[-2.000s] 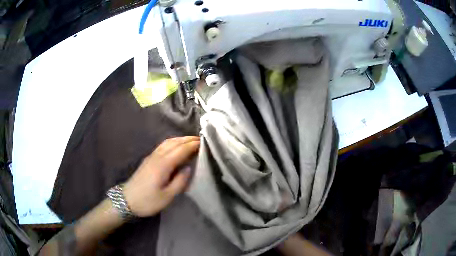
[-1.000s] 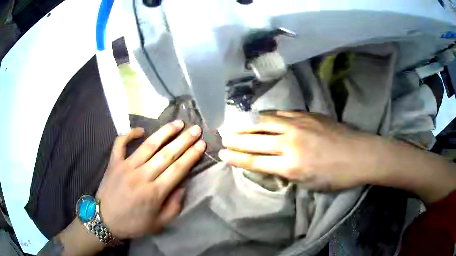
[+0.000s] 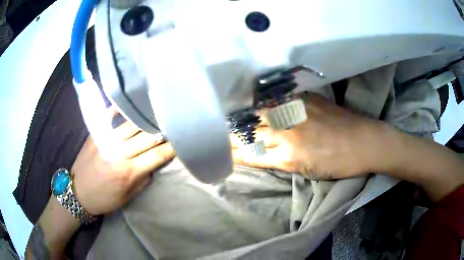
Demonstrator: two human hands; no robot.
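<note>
The grey-beige fabric panel [image 3: 203, 218] lies bunched at the near side of the machine head. The dark brown panel [image 3: 51, 127] lies on the table at the left. My left hand [image 3: 114, 170], with a watch on the wrist, lies on the cloth left of the head; its fingertips are hidden behind the lamp and head. My right hand [image 3: 315, 142] lies on the grey-beige fabric right of the head, its fingers partly hidden by the tension knobs [image 3: 287, 114]. Needle and presser foot are hidden. I cannot tell whether either hand grips cloth.
The white sewing machine head [image 3: 203, 66] fills the top centre, very close to the view, with its pale curved guard [image 3: 196, 132] hanging down in the middle. The glowing lamp [image 3: 94, 111] on a blue tube stands at the left. The white table edge [image 3: 15, 86] curves at the far left.
The view has moved much closer to the machine head. My right hand came from under the fabric onto it, right of the needle area. My left hand moved up beside the head; the yellow-green piece is out of sight.
</note>
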